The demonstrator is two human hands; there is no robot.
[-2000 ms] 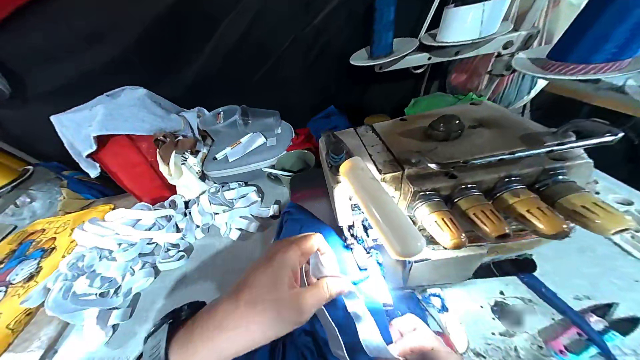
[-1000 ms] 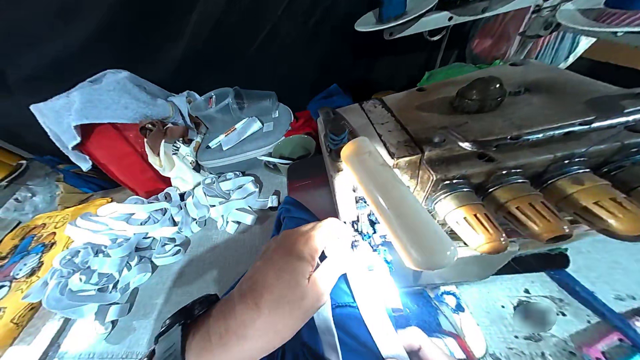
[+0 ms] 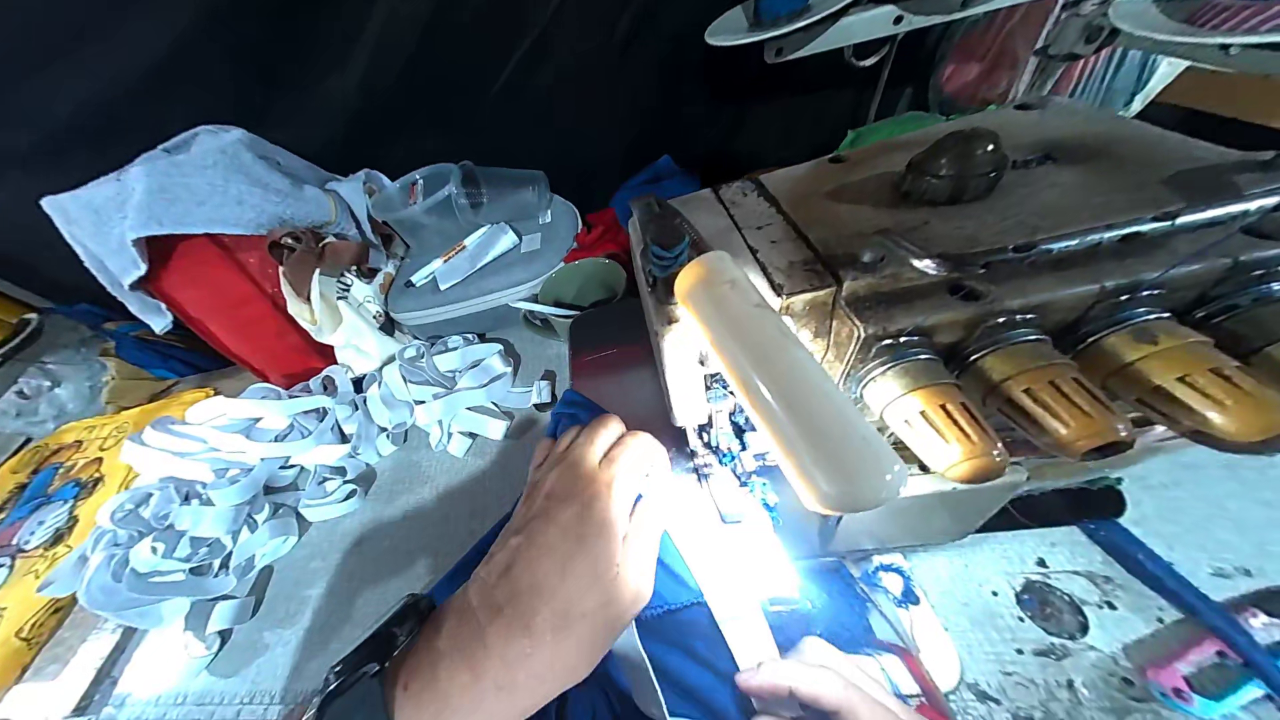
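Note:
An overlock sewing machine [image 3: 930, 300] with several amber thread tension knobs [image 3: 930, 410] stands on the right, its needle area brightly lit. Just left of the presser foot, my left hand [image 3: 580, 540] is closed on blue fabric [image 3: 690, 640] and the upper part of a white elastic band [image 3: 715, 580]. At the lower edge, my right hand [image 3: 825, 685] pinches the band's lower part in front of the machine; part of this hand is out of view. A cream-coloured tube-shaped guard [image 3: 790, 390] leans over the needle area.
A heap of white elastic [image 3: 250, 480] lies at left, beside yellow printed cloth [image 3: 60, 500]. Behind are a red container [image 3: 230, 300] under a grey cloth [image 3: 220, 190], a grey oval case [image 3: 490, 280] with clear plastic cups [image 3: 505, 192], and a green cup [image 3: 580, 285]. Pink thread snips [image 3: 1200, 665] lie lower right.
My left hand was lower on the fabric two seconds ago and has moved up beside the presser foot. The view has shifted closer to the machine.

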